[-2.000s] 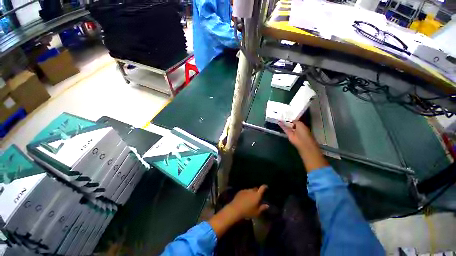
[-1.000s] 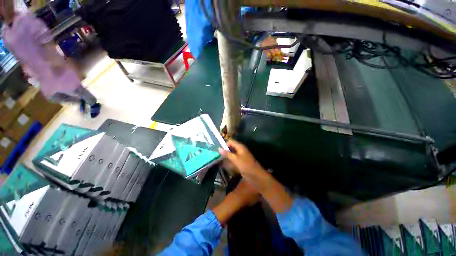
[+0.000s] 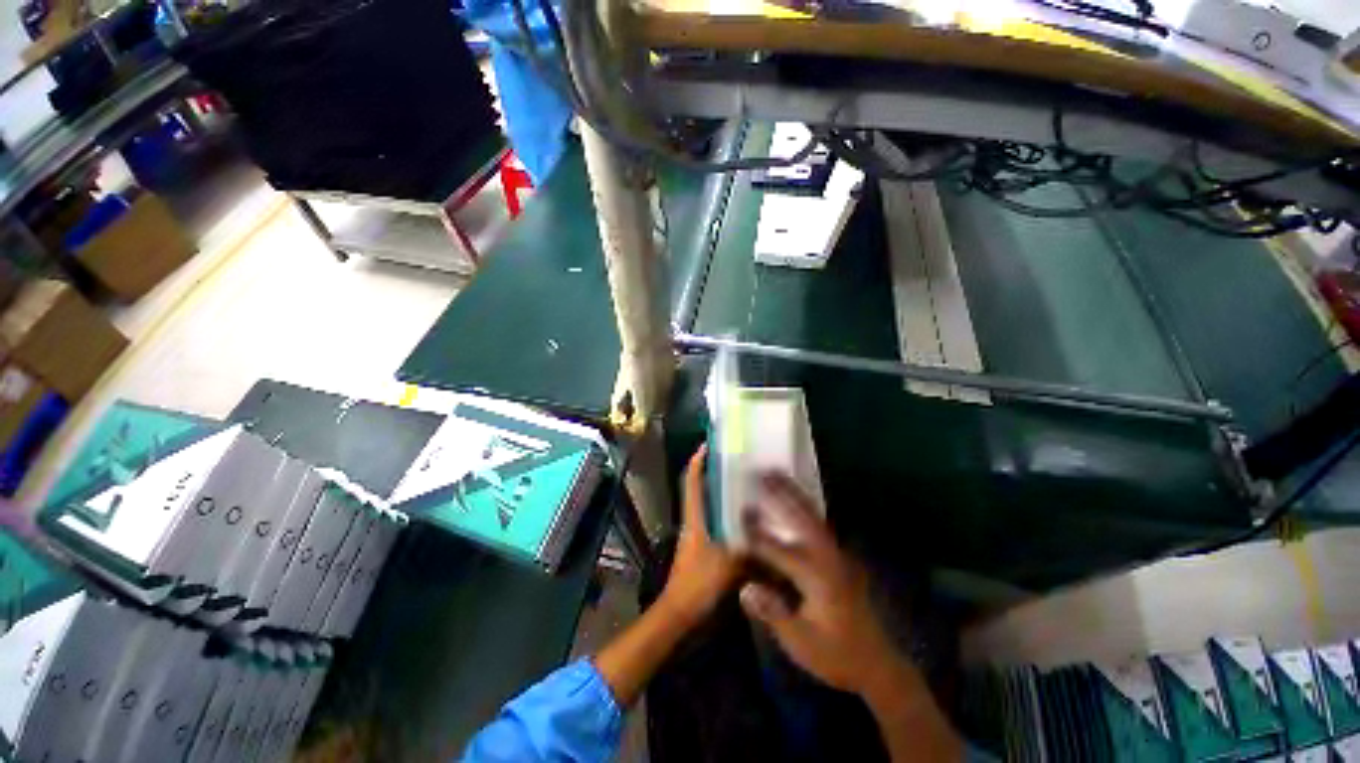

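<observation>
An open carton point(image 3: 786, 432) is held upright in front of me, with its pale inside showing and a yellow-green tab on the lid edge. My left hand point(image 3: 698, 564) grips its left side and lower edge. My right hand point(image 3: 810, 584) is blurred, with its fingers over the carton's lower inside; whether it grips is unclear. A teal and white carton point(image 3: 504, 480) lies on the dark green bench left of the post. Leaning carton stacks point(image 3: 246, 522) stand further left.
A pale post point(image 3: 627, 283) stands just left of my hands. White units point(image 3: 806, 218) sit on the green belt beyond. Cables point(image 3: 1029, 201) hang under the raised shelf point(image 3: 925, 108). More cartons point(image 3: 1163, 713) stand in rows at lower right.
My hands have moved from beside the post and the bench carton to the middle, where they now hold an open carton. The person in pink has left the view.
</observation>
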